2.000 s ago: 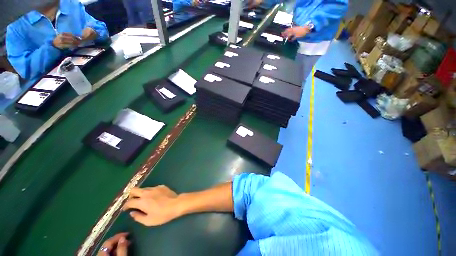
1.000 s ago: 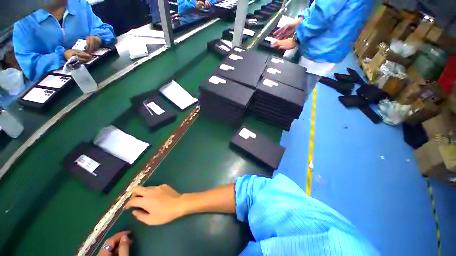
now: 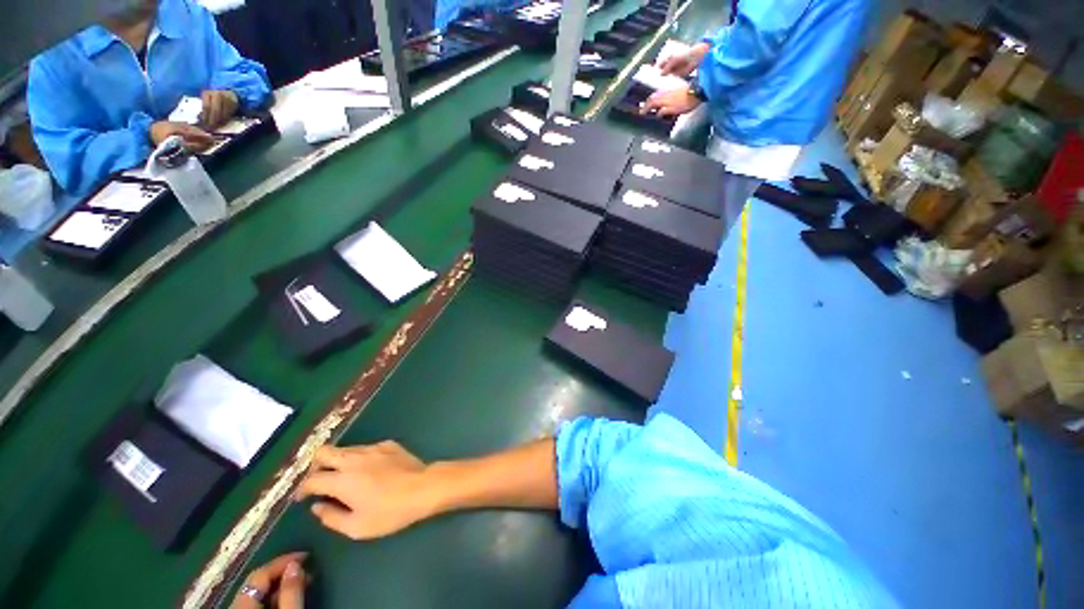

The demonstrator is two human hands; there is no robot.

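Note:
My right hand (image 3: 371, 488) rests on the worktop with its fingertips on the worn edge rail (image 3: 285, 476); its fingers are apart and it holds nothing. My left hand (image 3: 276, 585) is cut off by the bottom edge; only some fingers and a ring show. On the green conveyor belt (image 3: 71, 405), a black gift box (image 3: 161, 476) with a white label lies beside a white flat piece (image 3: 224, 410). Farther up, another black box (image 3: 312, 312) lies beside a second white piece (image 3: 384, 262). Neither hand touches them.
A single black box (image 3: 610, 355) lies on the worktop before stacked black boxes (image 3: 535, 226). Metal posts stand beyond. Across the belt are a bottle (image 3: 190, 184), product trays (image 3: 81, 228) and a seated person. Another person handles a box at the far end. Cartons (image 3: 1040, 351) heap at right.
The black boxes and white pieces on the belt have moved toward me and to the left. My hands have stayed in place. The far person's hands have shifted over a box.

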